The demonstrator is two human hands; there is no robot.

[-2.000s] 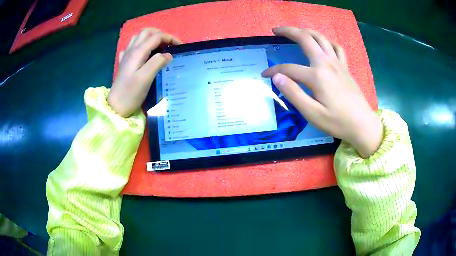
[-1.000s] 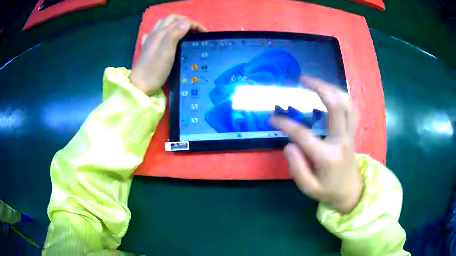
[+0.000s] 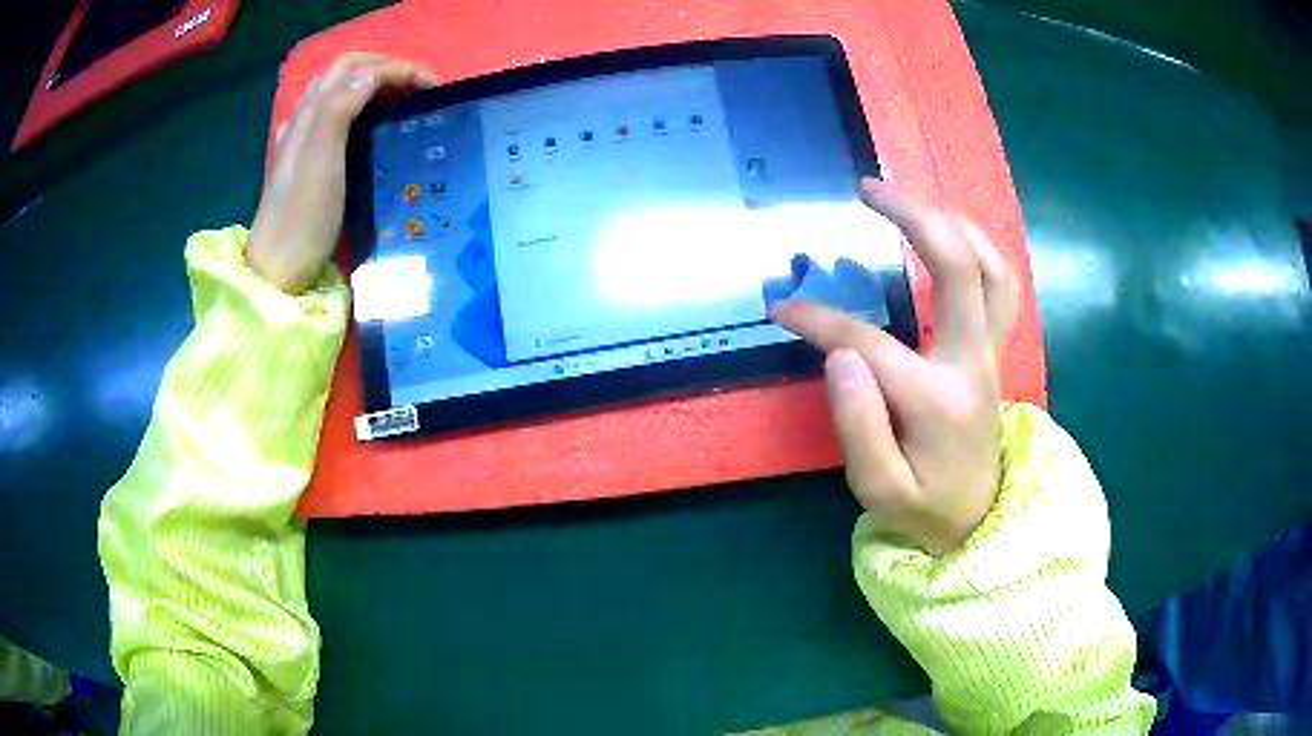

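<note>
A black-bordered tablet (image 3: pixel 633 377) lies on an orange foam tray (image 3: pixel 662 446), its screen lit. A pale pop-up window (image 3: pixel 576 273) with a row of small icons stands over the blue swirl desktop, partly washed out by white glare. A barcode label (image 3: pixel 387 423) sits at the tablet's lower left corner. My left hand (image 3: pixel 320 173) rests around the tablet's upper left corner, fingertips at the top edge. My right hand (image 3: pixel 928 360) is over the right side, index fingertip at the window's lower right corner, another finger near the right border, holding nothing.
Another orange tray (image 3: pixel 130 65) with a dark tablet shows at the top left. The trays lie on a glossy green surface (image 3: pixel 576 604). Blue cloth (image 3: pixel 1237 633) shows at the lower right edge.
The settings window seen at first has gone; the bare desktop followed, and now a pop-up window is open. My right hand has moved down to the lower right of the screen. The view has shifted.
</note>
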